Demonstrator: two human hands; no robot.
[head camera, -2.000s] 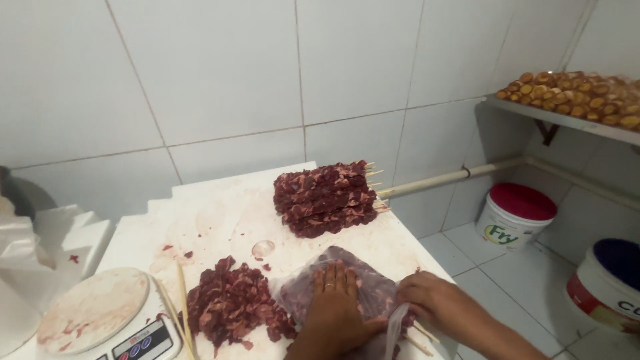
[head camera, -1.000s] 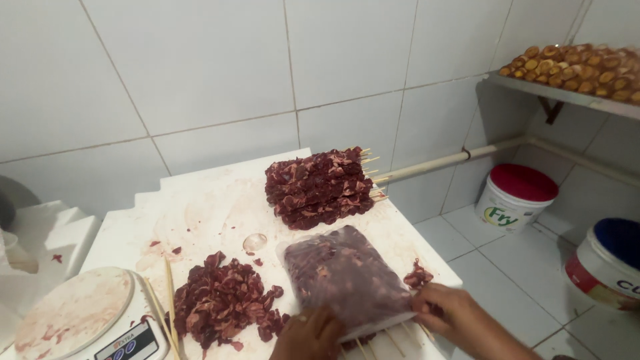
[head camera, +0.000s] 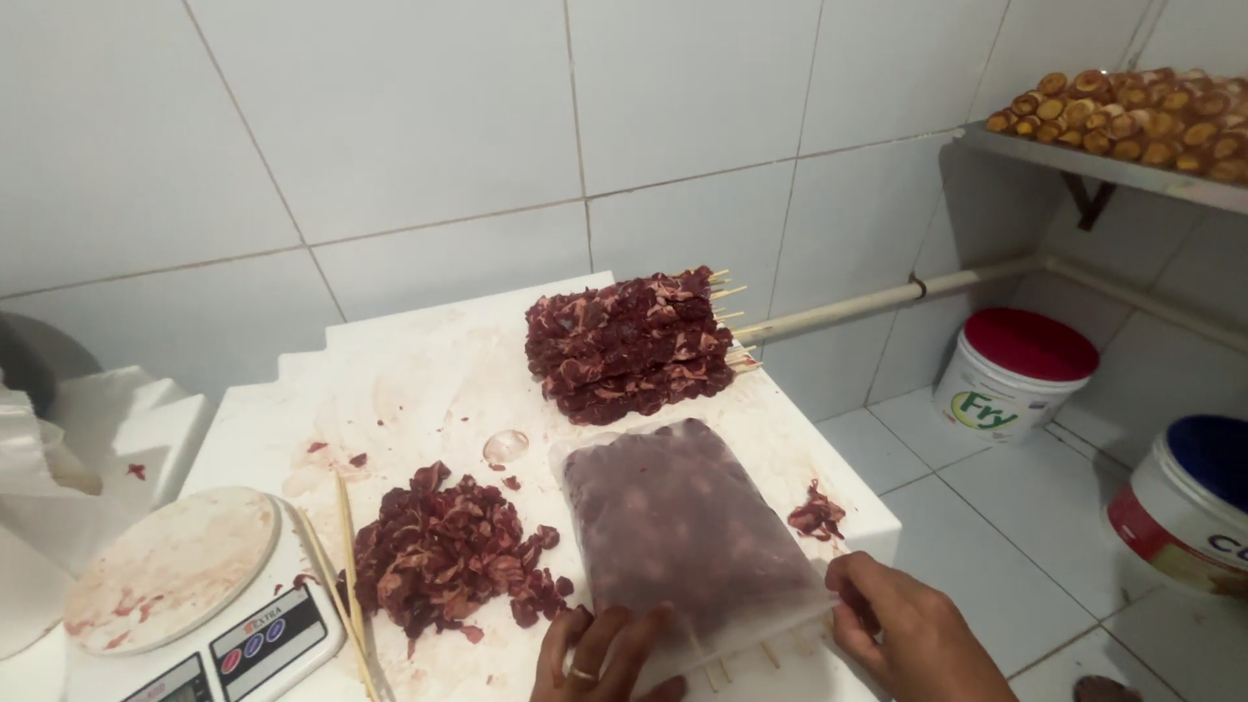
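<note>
A clear plastic bag of meat skewers (head camera: 682, 517) lies flat on the white board (head camera: 429, 361), stick ends showing at its near edge. My left hand (head camera: 609, 655), with a ring, rests at the bag's near left corner, fingers bent; its grip is unclear. My right hand (head camera: 902, 624) pinches the near right corner of the bag. Behind the bag lies a stack of meat skewers (head camera: 629, 346), sticks pointing right. Left of the bag is a pile of loose meat pieces (head camera: 453, 551), with bare wooden skewers (head camera: 348, 585) beside it. A small meat scrap (head camera: 817, 511) lies right of the bag.
A stained digital kitchen scale (head camera: 175, 570) stands at the near left. Tiled wall runs behind the board. At right are a shelf (head camera: 1121, 171) with a pile of round brown items, a red-lidded bucket (head camera: 1014, 375) and a blue-topped bucket (head camera: 1189, 507) on the floor.
My left hand, pressed flat on the bag two seconds ago, is now at its near edge. The bag lies flatter and smoother, and my right hand stays by its right side.
</note>
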